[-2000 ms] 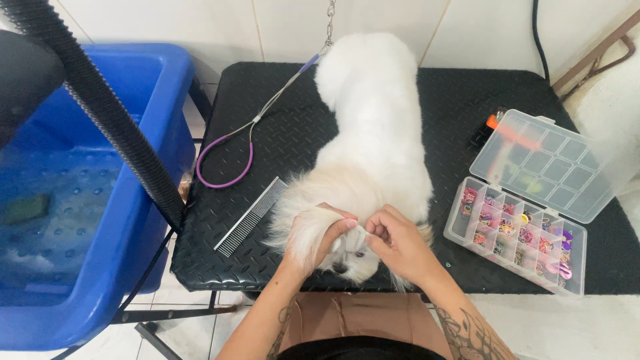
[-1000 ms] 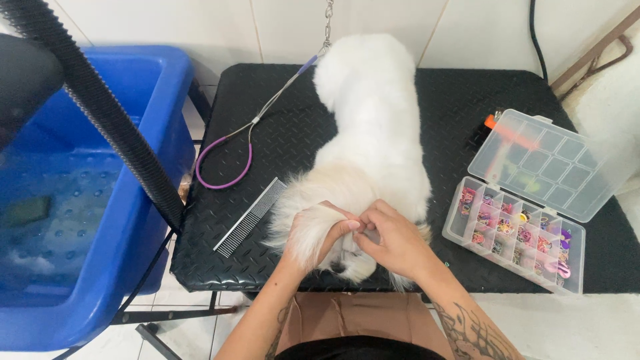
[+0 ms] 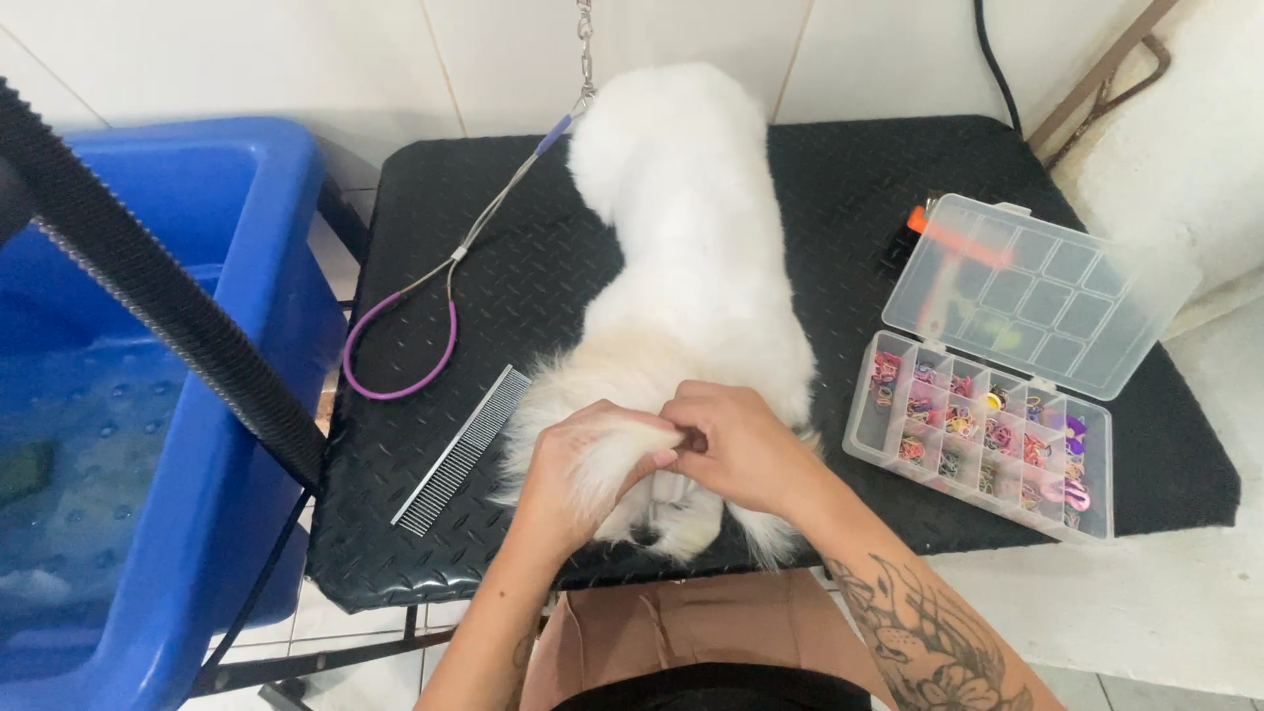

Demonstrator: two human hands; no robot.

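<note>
A white, fluffy dog [image 3: 691,247] lies stretched along the black grooming table [image 3: 513,296], its cream head toward me and its dark nose low between my arms. My left hand [image 3: 583,464] grips a tuft of long pale hair [image 3: 607,459] from the top of its head. At the base of that tuft, my right hand [image 3: 736,444] pinches with thumb and bent fingers, touching the left fingertips. Whether something small sits between the fingers is hidden. A metal comb [image 3: 462,449] lies left of the head. To the right is a clear compartment box [image 3: 978,434] of colourful elastic bands and bows.
A purple-ended grooming loop [image 3: 454,346] hangs from a chain [image 3: 587,49] and rests on the table's left part. At left stand a blue tub [image 3: 237,336] holding water and a black ribbed post [image 3: 168,286]. An orange-headed tool [image 3: 958,242] lies partly under the box's open lid.
My right hand has moved in toward the left hand, and its fingers now meet the hair at the left fingertips. The left hand keeps its hold on the tuft.
</note>
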